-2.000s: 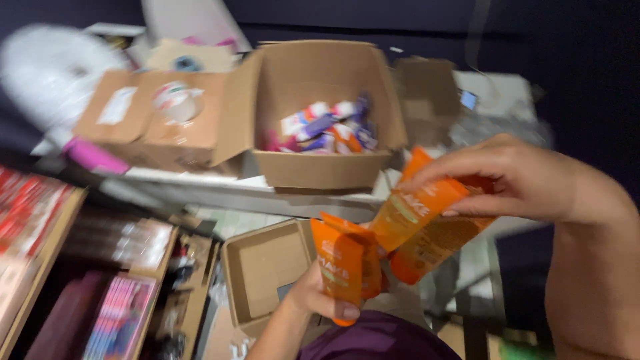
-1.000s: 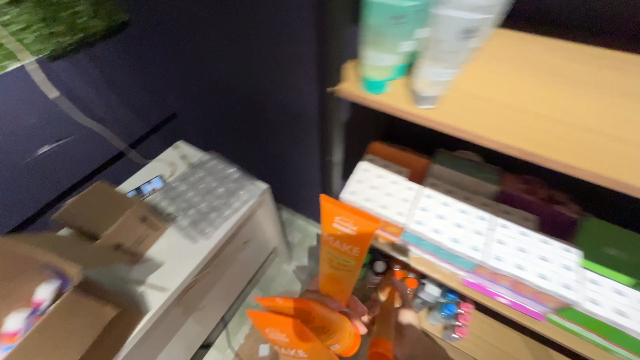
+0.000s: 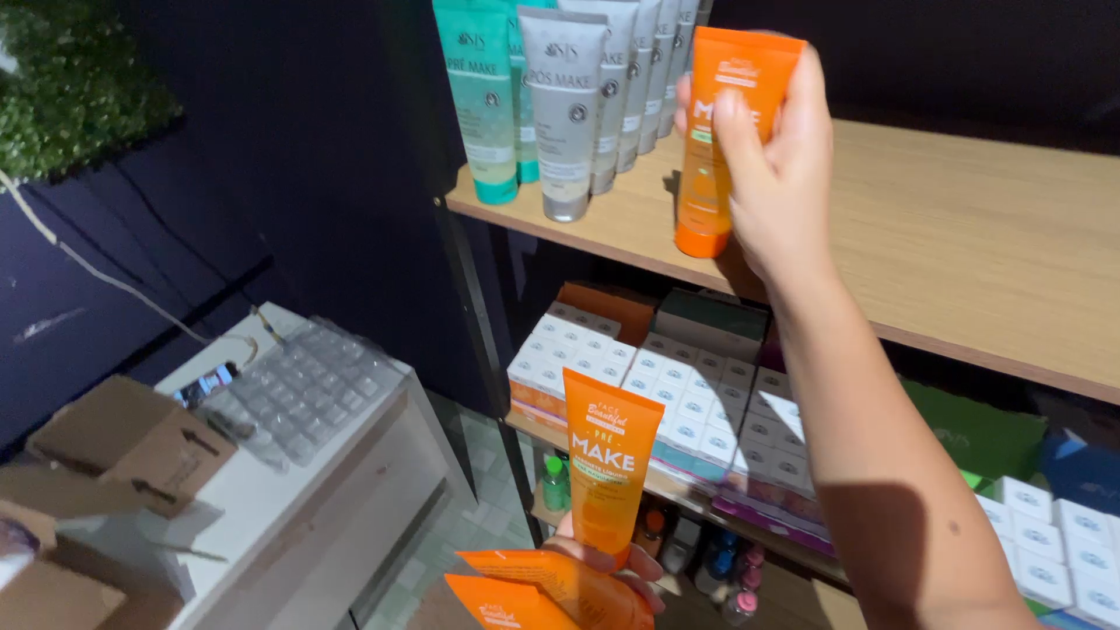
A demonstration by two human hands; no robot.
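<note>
My right hand (image 3: 779, 166) grips an upright orange squeeze tube (image 3: 704, 192), thumb on its front, over the front part of the wooden upper shelf (image 3: 962, 201). Whether its cap touches the board I cannot tell. To its left on that board stand grey tubes (image 3: 564, 114) in a row and green tubes (image 3: 481, 105). Low in the view my left hand (image 3: 643, 573), mostly hidden, holds several orange tubes: one upright (image 3: 612, 464), the others (image 3: 499, 604) tilted to the left.
Small white boxes (image 3: 691, 394) fill the shelf below, with small bottles (image 3: 722, 560) lower down. At left, a white table (image 3: 350, 507) bears bubble wrap (image 3: 306, 385), a phone (image 3: 207, 383) and open cardboard boxes (image 3: 131, 437). Artificial greenery (image 3: 79, 96) hangs on the dark wall.
The view has turned from the table with cardboard boxes to the shelves. My right hand, near the left one two seconds ago, is now raised at the upper shelf with one orange tube.
</note>
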